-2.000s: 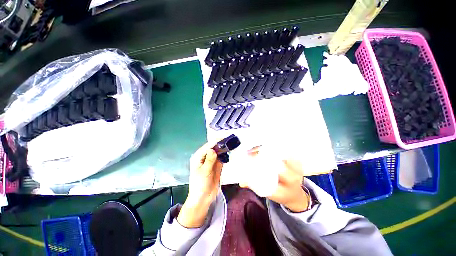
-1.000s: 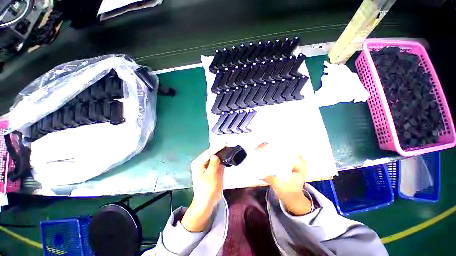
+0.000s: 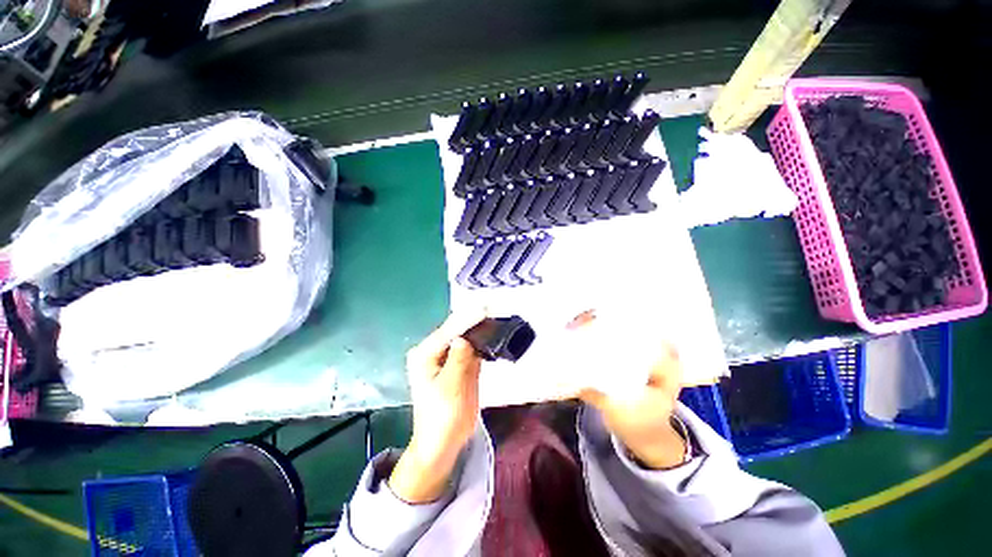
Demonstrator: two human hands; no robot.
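My left hand [image 3: 444,375] holds a black angled housing [image 3: 503,338] above the white sheet [image 3: 642,267], with its hollow end facing right. My right hand [image 3: 642,408] is to the right of the housing, apart from it, over the sheet's front edge. Its fingers are washed out against the white, and a pale blur is around them, so I cannot tell if they hold anything. Black V-shaped pieces [image 3: 555,198] lie in rows on the sheet, with a shorter row [image 3: 503,261] nearest me.
A clear plastic bag [image 3: 310,256] with stacked black housings [image 3: 163,245] lies at left. A pink basket [image 3: 810,207] of black inserts [image 3: 887,207] stands at right, beside a crumpled white cloth [image 3: 740,180]. A yellowish post [image 3: 778,60] rises behind. Blue crates [image 3: 789,413] and a round black stool [image 3: 245,500] are below the bench.
Since two seconds ago, the housing in my left hand has turned from tilted upward to pointing right. My right hand has moved right, away from it. The view has shifted slightly.
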